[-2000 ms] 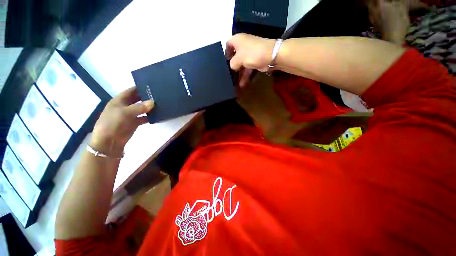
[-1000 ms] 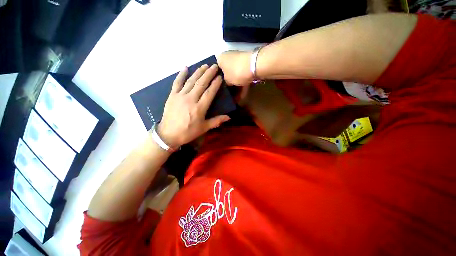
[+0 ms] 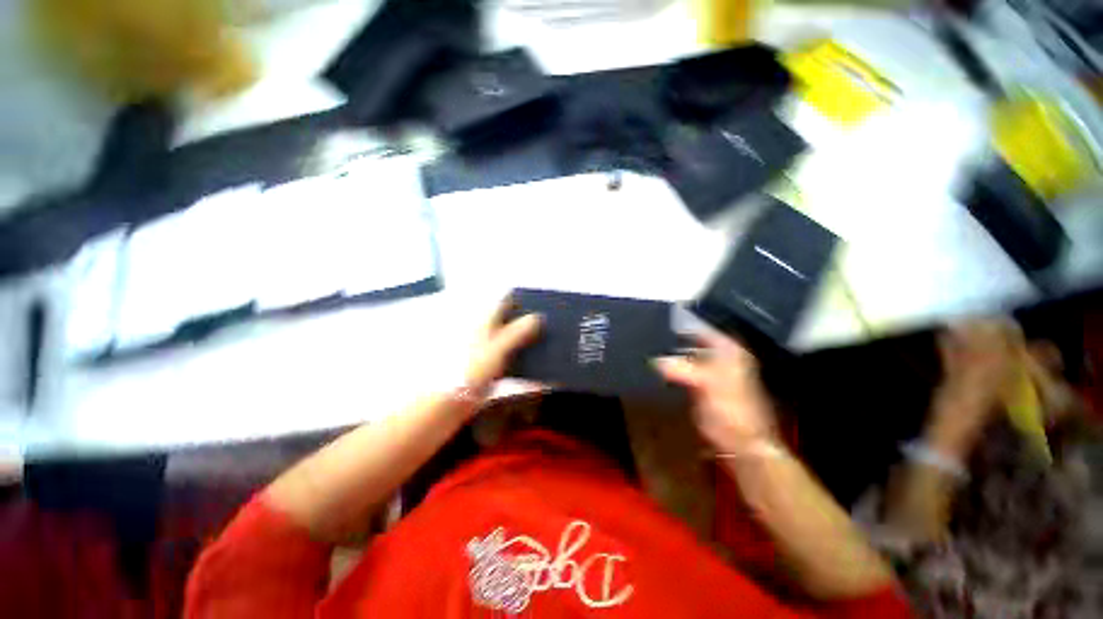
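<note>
A black gift box (image 3: 595,343) with pale lettering lies flat between my hands at the table's near edge. My left hand (image 3: 498,350) holds its left end, thumb on the top face. My right hand (image 3: 716,381) holds its right end, with fingers on the top face near the corner. The undersides of the box and the fingertips below it are hidden. The frame is blurred.
Boxes with white faces (image 3: 345,236) stand in a row at left. A lettered black box (image 3: 771,268) lies just right of my hands. More black boxes (image 3: 492,93) and yellow packs (image 3: 837,82) lie on the far side. A neighbour's hand (image 3: 975,375) is at right.
The view has swung up and shows more of the table. My left hand has moved from the middle of the box's face to its left end. My right hand stays at the right end.
</note>
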